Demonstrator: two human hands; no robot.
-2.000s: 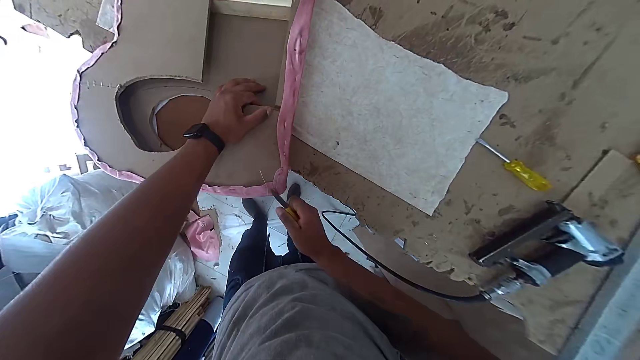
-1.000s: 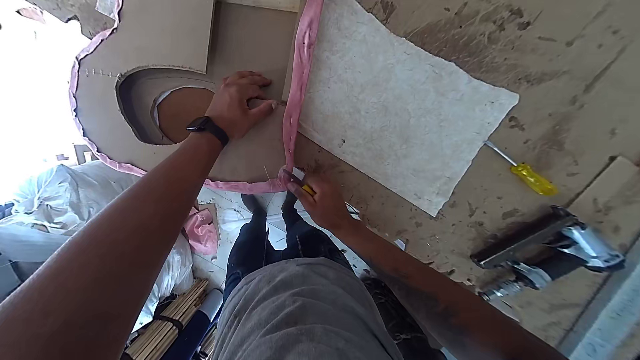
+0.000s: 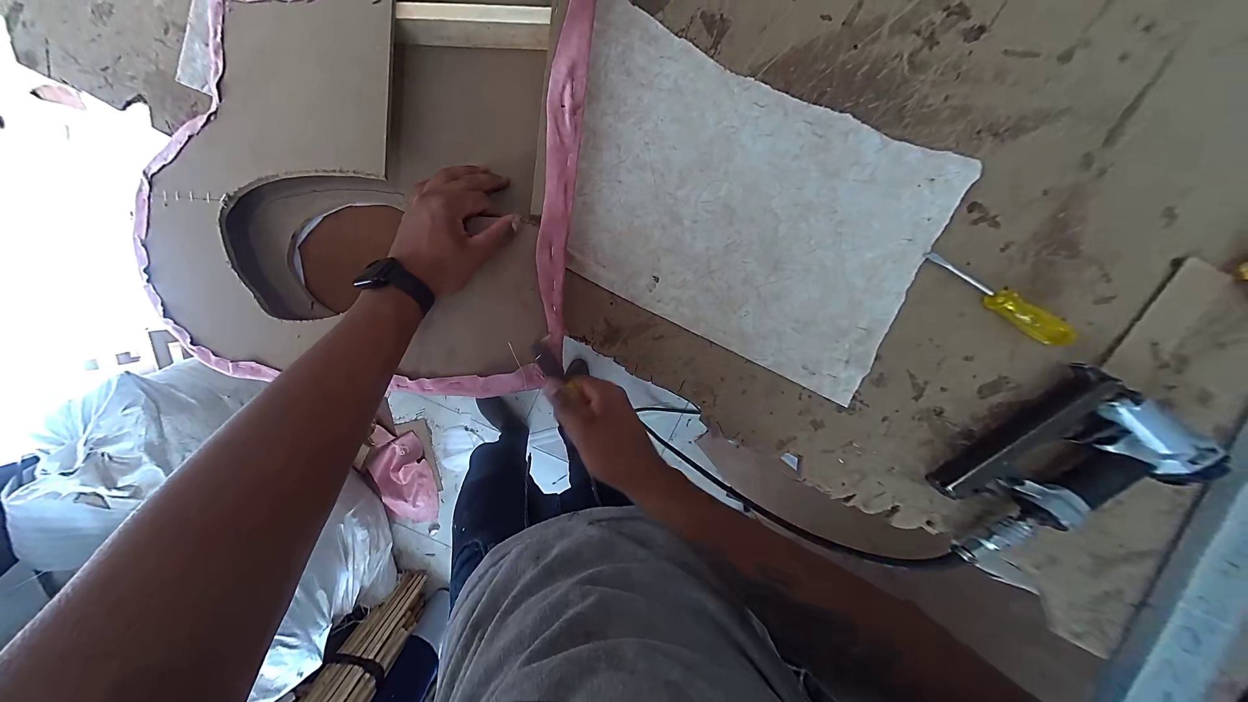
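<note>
My left hand (image 3: pixel 453 229) rests with its fingers apart on a cardboard-covered frame (image 3: pixel 478 322), right of an oval opening in it. Pink fabric (image 3: pixel 564 146) is stapled along the frame's edge. At the corner nearest my body, my right hand (image 3: pixel 595 414) is closed around a small tool with a yellow handle (image 3: pixel 573 390); its dark tip touches the pink edge, and its kind cannot be told. A sheet of white fibrous material (image 3: pixel 760 205) lies beside the frame. A screwdriver with a yellow handle (image 3: pixel 1029 314) and a pneumatic staple gun (image 3: pixel 1063 448) lie farther right.
A black air hose (image 3: pixel 780 531) runs from the staple gun under my right forearm. White plastic bags (image 3: pixel 107 458), a pink cloth scrap (image 3: pixel 402 478) and bundled wooden sticks (image 3: pixel 375 639) are below at the left. A metal bar (image 3: pixel 1189 585) edges the lower right.
My right hand stays near the frame's corner, with small shifts of hand and tool. My left hand keeps its place on the cardboard.
</note>
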